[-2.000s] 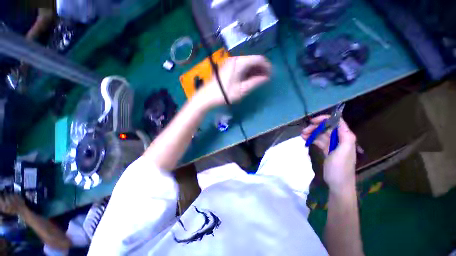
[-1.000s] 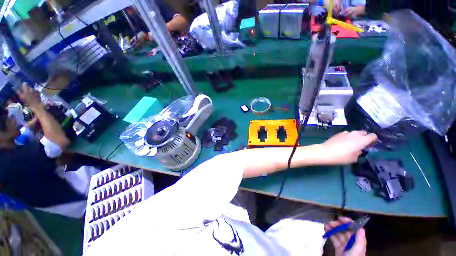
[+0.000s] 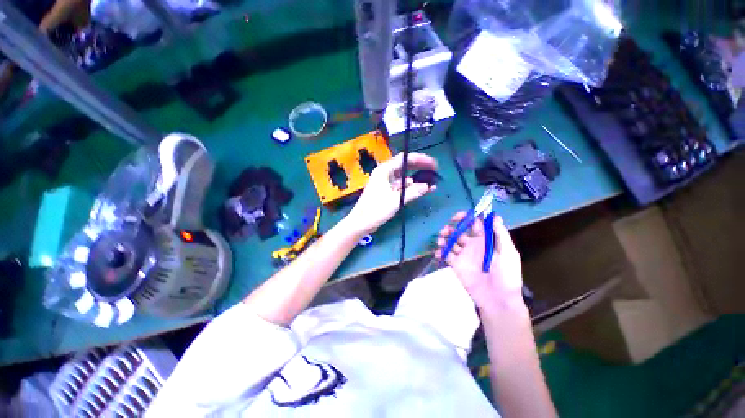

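Observation:
My right hand (image 3: pixel 490 257) holds blue-handled side cutters (image 3: pixel 488 237) at the bench's front edge. The jaws point up and away from me. My left hand (image 3: pixel 390 196) is over the bench, just right of the orange fixture (image 3: pixel 347 167), with a small dark part (image 3: pixel 425 175) at its fingertips. A black cord passes in front of this hand and hides some of it. A heap of loose black parts (image 3: pixel 523 173) lies beyond the cutters. Another dark heap (image 3: pixel 257 202) lies left of the fixture.
A grey round tape dispenser (image 3: pixel 192 269) with a red light stands left. A yellow hand tool (image 3: pixel 301 241) lies near my left forearm. A grey-white machine (image 3: pixel 418 82) and a grey hanging cylinder (image 3: pixel 375 57) are behind the fixture. A clear bag (image 3: pixel 523 49) and black tray (image 3: pixel 645 122) are farther right.
The view has turned down and to the right. My left hand has come back from the right-hand heap towards the fixture and now holds a dark part. The cutters have come up to the bench edge.

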